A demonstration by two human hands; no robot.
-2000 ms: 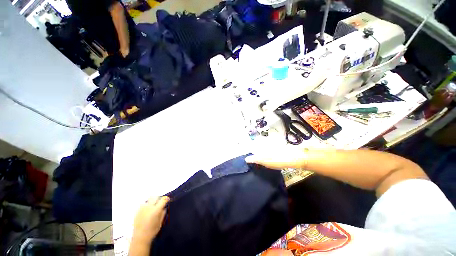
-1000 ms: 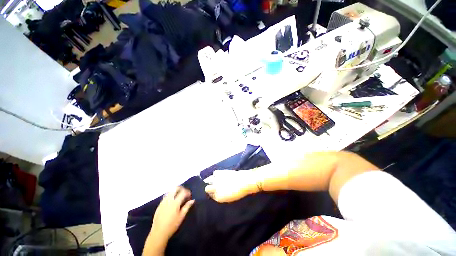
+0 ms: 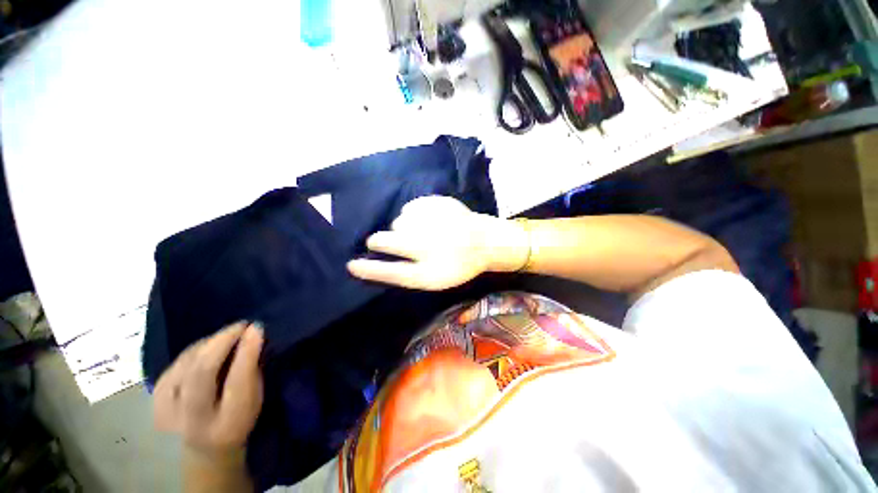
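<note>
A dark navy garment piece [image 3: 260,260] lies over the front edge of the white table and hangs towards my lap. A small white triangle, label or bare table, shows at its upper part. My right hand [image 3: 433,246] rests on the garment with fingers spread, pointing left. My left hand [image 3: 214,385] is at the garment's lower left, a little blurred, with thumb and fingertips closed on the cloth. The sewing machine's needle area [image 3: 428,72] is at the top, beyond the cloth and apart from it.
Black shears [image 3: 520,87] and a lit phone [image 3: 581,77] lie right of the needle area. A green-handled tool [image 3: 679,72] and small metal tools lie farther right. The white table [image 3: 144,125] has a ruler-marked front edge. Dark cloth [image 3: 712,202] is below the table's right side.
The view has tilted down and closer. The garment piece now lies flatter and spread wider to the left. My left hand has moved to its lower left; my right hand is spread on top.
</note>
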